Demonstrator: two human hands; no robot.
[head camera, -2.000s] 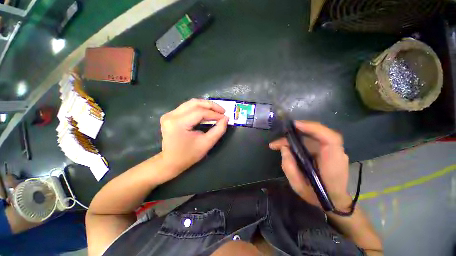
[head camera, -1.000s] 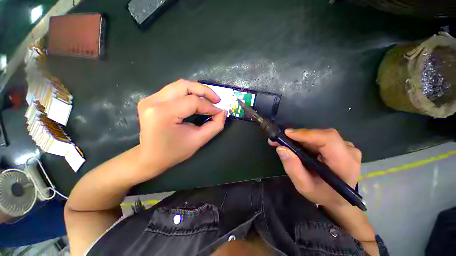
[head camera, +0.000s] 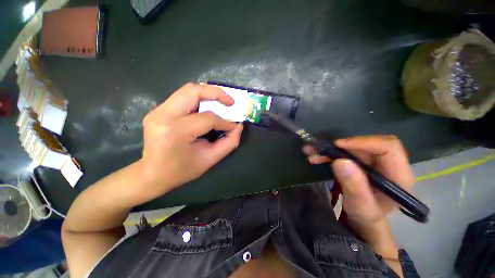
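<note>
A dark phone housing (head camera: 284, 106) lies on the dark mat, with a green circuit board (head camera: 260, 107) showing in it. A white display module (head camera: 223, 109) lies over its left part, its right edge at the board. My left hand (head camera: 184, 130) holds the module against the housing with thumb and fingers; its fingers hide part of both. My right hand (head camera: 374, 171) grips the black handle of a soldering iron (head camera: 380, 182). The iron's thin tip points left, at the board's right edge; whether it touches is unclear.
Fanned white modules (head camera: 46, 119) lie at the left, below a reddish-brown slab (head camera: 70, 31). A tan pot with silvery scraps (head camera: 434, 76) stands at the right. Another phone housing (head camera: 147, 7) is cut off at the top. A small fan (head camera: 12, 210) is at the lower left.
The iron came from beside the housing onto the board, then drew back slightly right. My left hand still holds the module. The camera view has shifted.
</note>
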